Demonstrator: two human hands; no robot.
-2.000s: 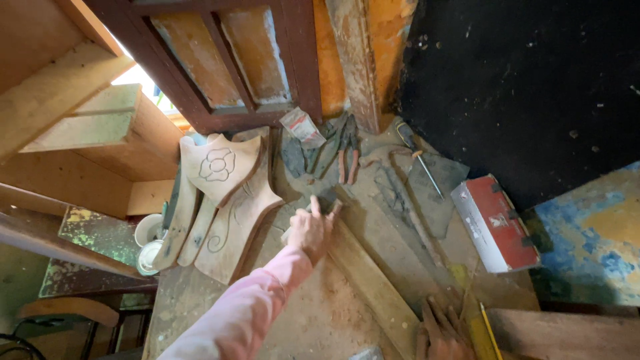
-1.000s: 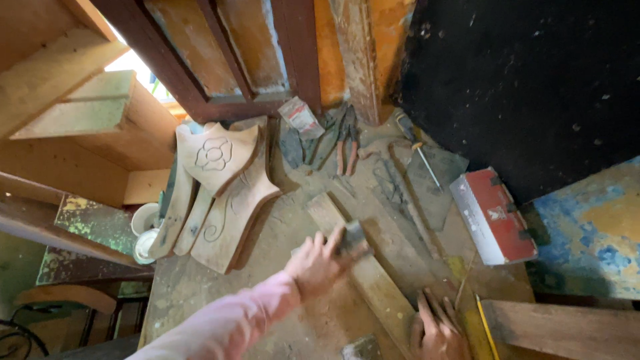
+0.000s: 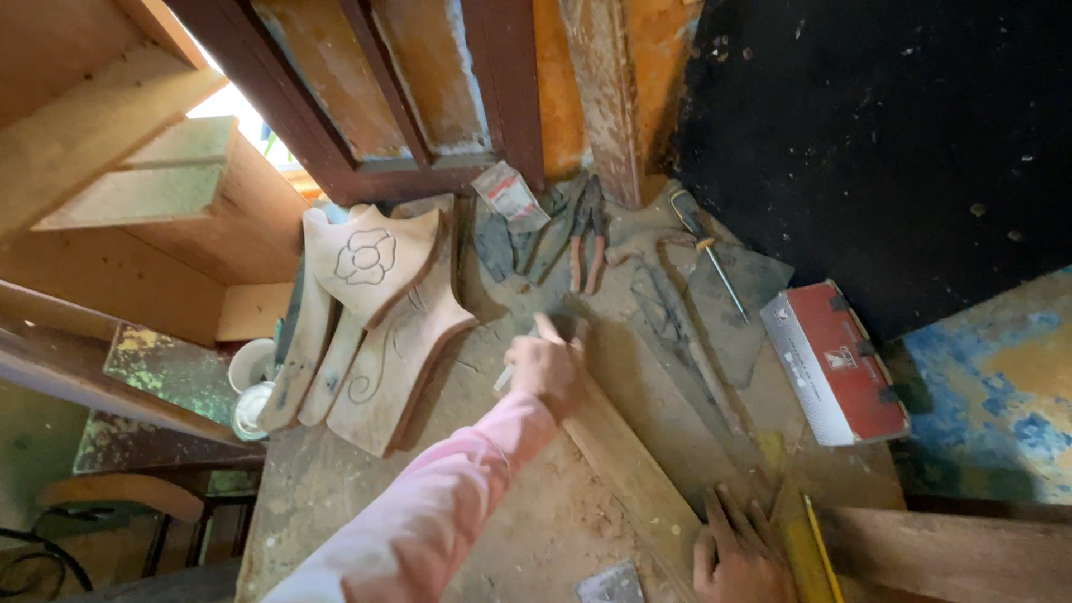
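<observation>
A flat wooden strip (image 3: 636,469) lies slantwise across the worktable. At its far end is my left hand (image 3: 546,368), palm down, in a pink sleeve, on a small dark block (image 3: 563,308) that is blurred and partly covered by the fingers. A thin pale edge shows beside that hand; what it belongs to is unclear. My right hand (image 3: 741,553) holds the strip's near end against the table, its thumb side towards the strip. Wood dust (image 3: 599,502) lies to the left of the strip.
Carved wooden panels (image 3: 368,255) are stacked at left, beside white cups (image 3: 251,406). Behind the strip are pliers (image 3: 588,243), a plastic packet (image 3: 511,197), a hammer (image 3: 662,251) and a screwdriver (image 3: 712,251). A red and white box (image 3: 837,360) and a yellow folding rule (image 3: 816,544) are at right.
My left hand slid towards me along the strip with the dark block, then moved back up to the far end. My right hand has stayed at the near end.
</observation>
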